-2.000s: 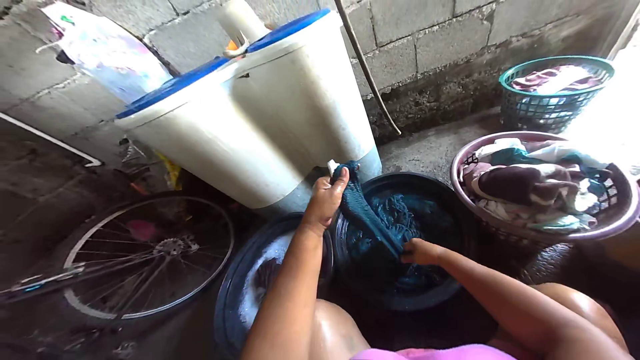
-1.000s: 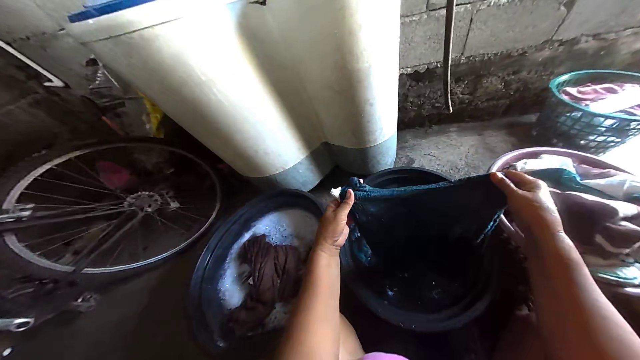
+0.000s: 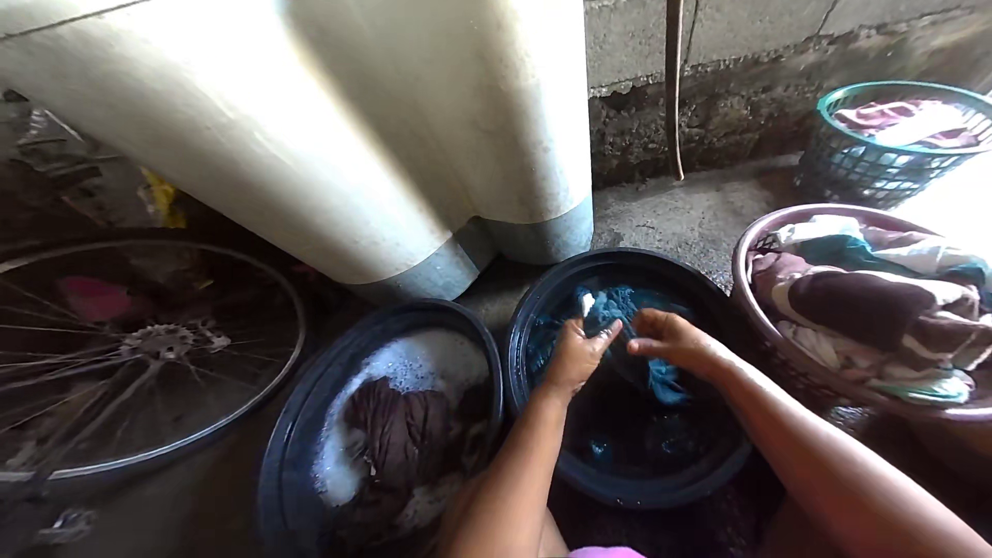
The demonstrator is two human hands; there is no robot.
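A black plastic basin [image 3: 635,496] of dark water stands in front of me, with a wet teal cloth [image 3: 665,381] partly in the water. My left hand [image 3: 577,353] grips the cloth near a small white patch at its upper end. Beside it, on the right, my right hand [image 3: 673,337] is over the cloth with its fingers curled; whether it grips the fabric is unclear. To the left, a second black basin [image 3: 291,442] holds foamy water and a dark brown garment [image 3: 399,434].
A purple laundry basket [image 3: 740,263] full of clothes stands close on the right, a green basket [image 3: 868,170] behind it. Large white containers [image 3: 372,155] rise behind the basins. A bicycle wheel [image 3: 291,341] is at left, a block wall [image 3: 635,46] at the back.
The teal cloth, stretched wide between both hands a second ago, is now bunched low in the right-hand basin. My right hand has come left, close to my left hand.
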